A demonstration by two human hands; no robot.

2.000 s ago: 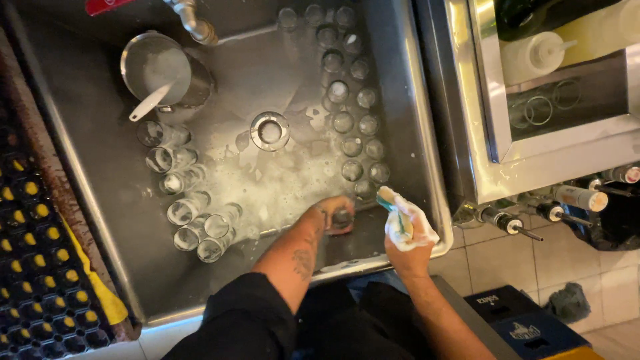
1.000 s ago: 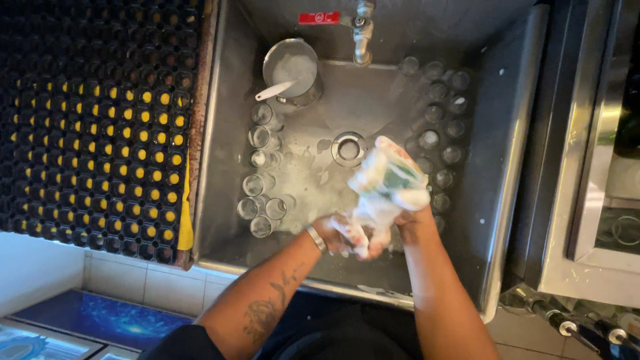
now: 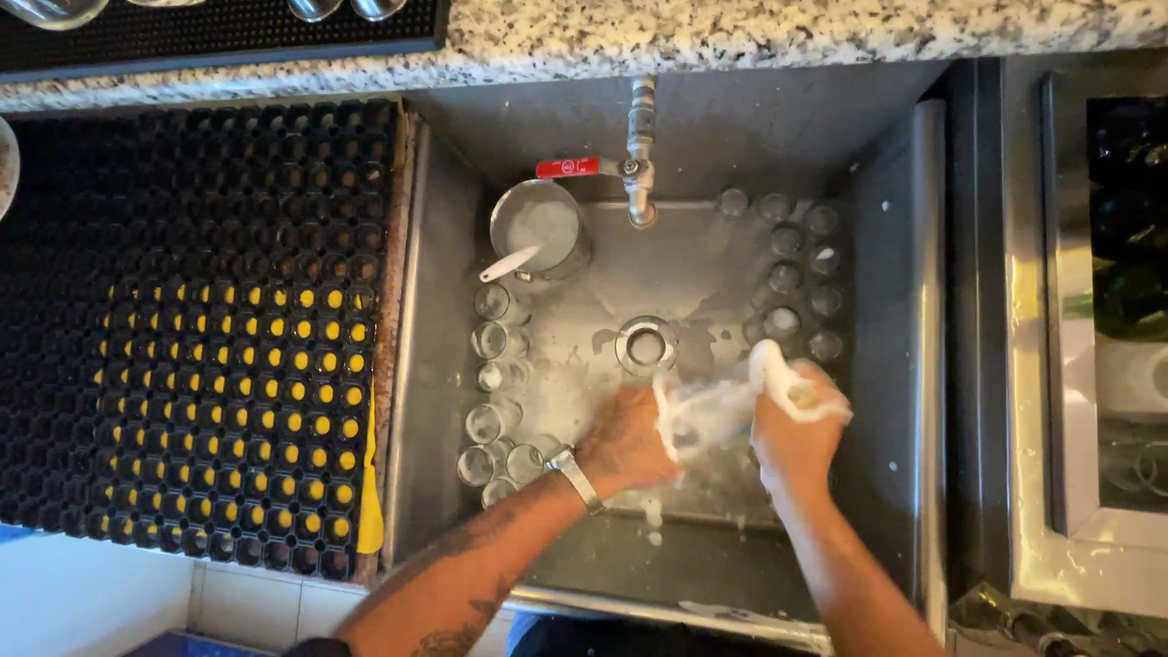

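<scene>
Both hands are over the lower middle of a stainless steel sink [image 3: 929, 365]. My left hand [image 3: 631, 438], blurred by motion, has foam along its fingers; whether it holds a glass cannot be told. My right hand [image 3: 799, 429] is closed around a foamy thing, its kind mostly hidden by suds. White foam [image 3: 712, 415] stretches between the hands. Several clear glasses [image 3: 490, 339] stand along the sink's left side, and more upturned glasses [image 3: 824, 299] line the right. A metal pitcher [image 3: 557, 224] with cloudy liquid and a white-handled utensil [image 3: 511, 263] stands at the back left.
A tap [image 3: 641, 182] with a red lever [image 3: 568, 167] rises at the back, and the drain [image 3: 647, 345] lies mid-sink. A black perforated rubber mat [image 3: 228, 228] is on the left, a granite counter [image 3: 730, 32] behind, and a metal-framed unit [image 3: 1068, 365] at right.
My right hand has lifted the foamy thing from the sink's front right corner toward the middle. The hands were together a second ago and are now apart. The view has swung strongly.
</scene>
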